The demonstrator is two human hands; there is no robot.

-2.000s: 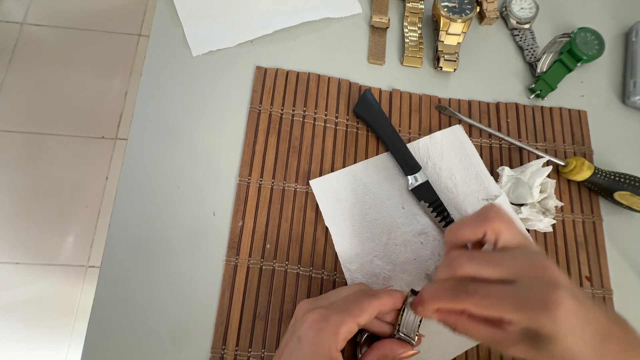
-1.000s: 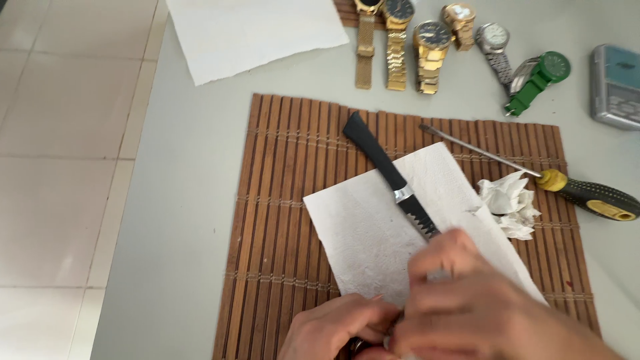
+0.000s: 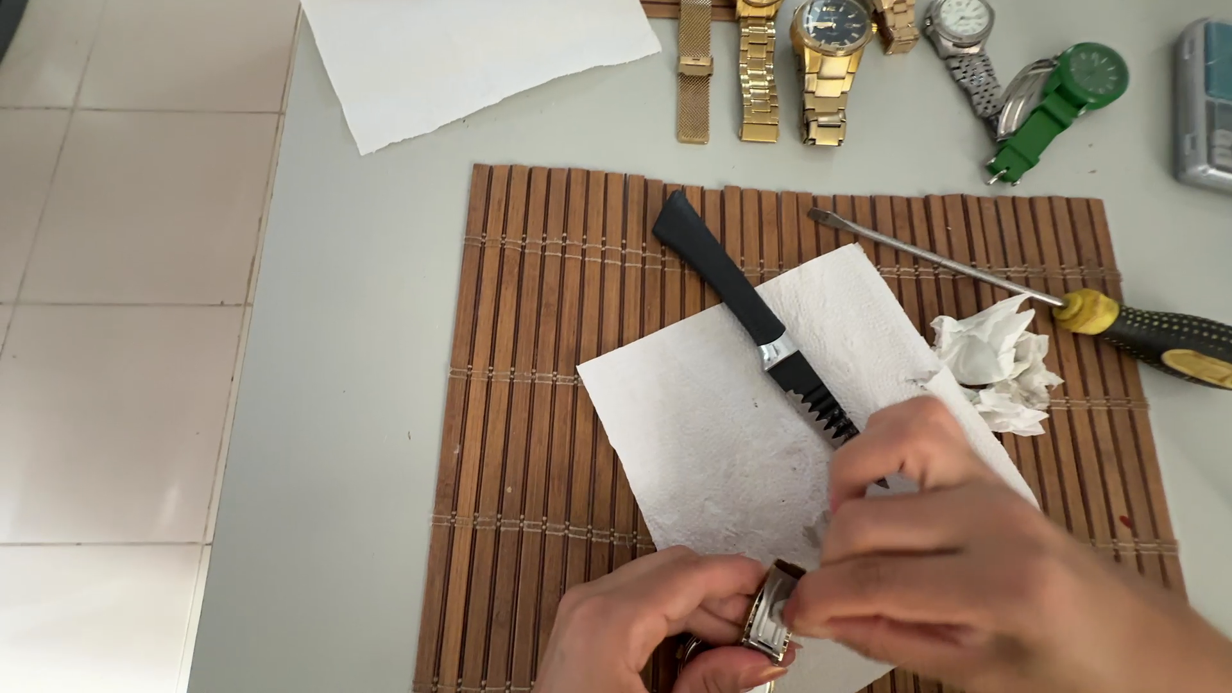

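Observation:
My left hand (image 3: 654,626) grips a metal watch (image 3: 770,616) by its band near the bottom edge, with the clasp side showing. The fingertips of my right hand (image 3: 914,549) press at the clasp; a scrap of pale material shows by its fingers, and whether it is held is unclear. Beneath the hands lies a white paper towel (image 3: 703,433) on a brown bamboo mat (image 3: 539,433). A black-handled knife (image 3: 722,269) with a serrated black blade lies across the towel, its tip end partly hidden by my right hand.
A flat screwdriver (image 3: 1088,313) and a crumpled tissue (image 3: 1001,361) lie at the mat's right. Gold watches (image 3: 828,77), a silver watch (image 3: 962,48) and a green-strapped watch (image 3: 1039,125) line the back. White paper (image 3: 481,58) is at upper left, a grey case (image 3: 1203,144) at far right.
The watch clasp, hidden behind my hands one second ago, shows again between them. My left hand keeps its grip. The view has shifted slightly.

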